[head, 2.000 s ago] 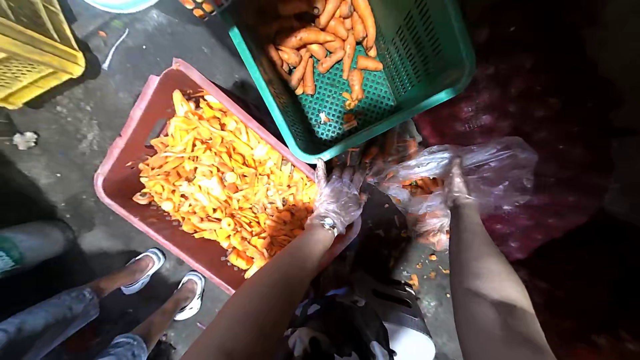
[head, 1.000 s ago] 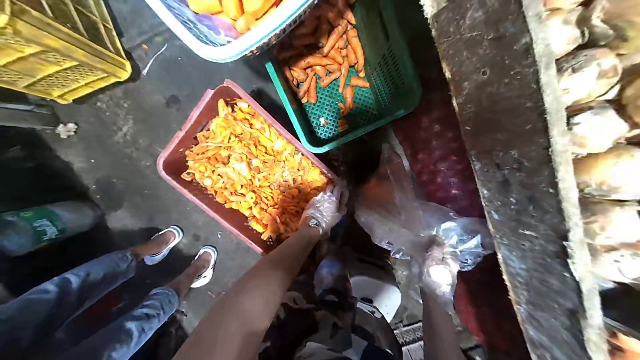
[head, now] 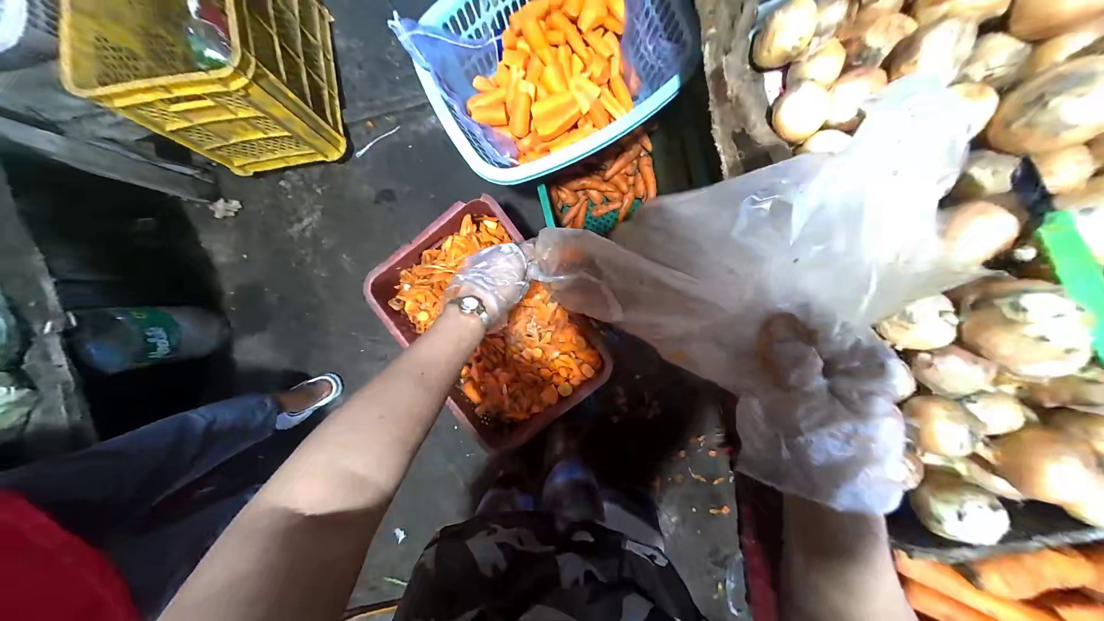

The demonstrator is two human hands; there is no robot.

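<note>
My left hand (head: 490,280), in a thin clear plastic glove with a watch at the wrist, pinches one end of a large clear plastic bag (head: 690,259) above a reddish crate (head: 379,285). Orange carrot peelings and slices (head: 552,345) fill much of that crate. My right hand (head: 819,388) is at the right, wrapped in the bag's crumpled film, which it grips. The bag stretches between both hands and partly covers the onions. What the bag holds, if anything, I cannot tell.
A light-blue basket (head: 509,177) of peeled carrots stands over a green crate (head: 546,207) of unpeeled carrots. Onions (head: 1026,328) lie at the right, above carrots (head: 975,586). A yellow crate (head: 293,155), a plastic bottle (head: 147,336) and another person's leg (head: 172,431) are at left.
The plastic bag, low between my hands before, is now raised and stretched out to the right. My right hand has moved up and right with it. The view has shifted strongly toward the onions.
</note>
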